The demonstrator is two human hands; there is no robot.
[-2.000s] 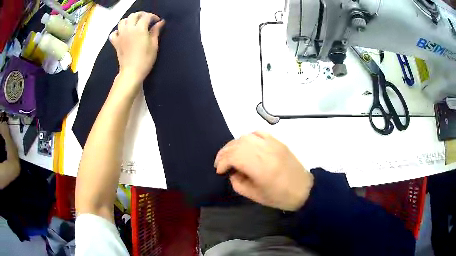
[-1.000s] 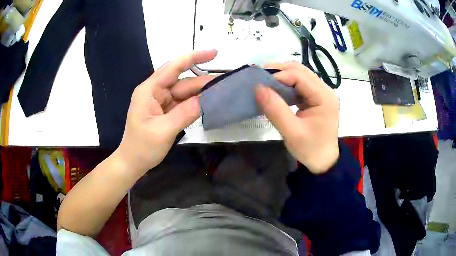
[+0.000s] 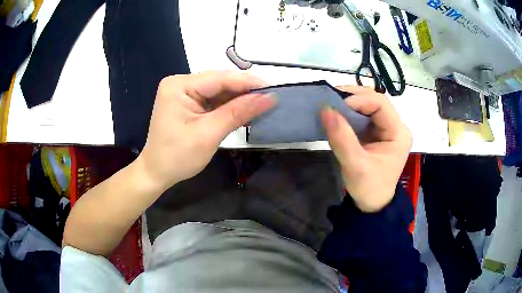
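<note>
A small cut panel [image 3: 292, 117], grey-blue on the face toward me with a black edge along its top, is held up at the table's front edge. My left hand [image 3: 197, 117] pinches its left end between thumb and fingers. My right hand [image 3: 369, 137] pinches its right part, thumb on the grey-blue face. The fingertips behind the panel are partly hidden. A long black panel [image 3: 143, 63] lies on the table left of my hands, and a slimmer black strip [image 3: 57, 51] lies further left.
The machine bed [image 3: 275, 43] is behind the panel, the machine head [image 3: 463, 28] at upper right. Black-handled scissors [image 3: 380, 60] and blue snips [image 3: 403, 31] lie right of the needle area. A phone [image 3: 458, 102] rests on a yellow card [image 3: 470, 131]. Red baskets [image 3: 103, 171] are below the table.
My hands left the long black panel and now hold the small grey-blue panel. Over the last second they moved slightly right and the panel is spread wider. The view has shifted right.
</note>
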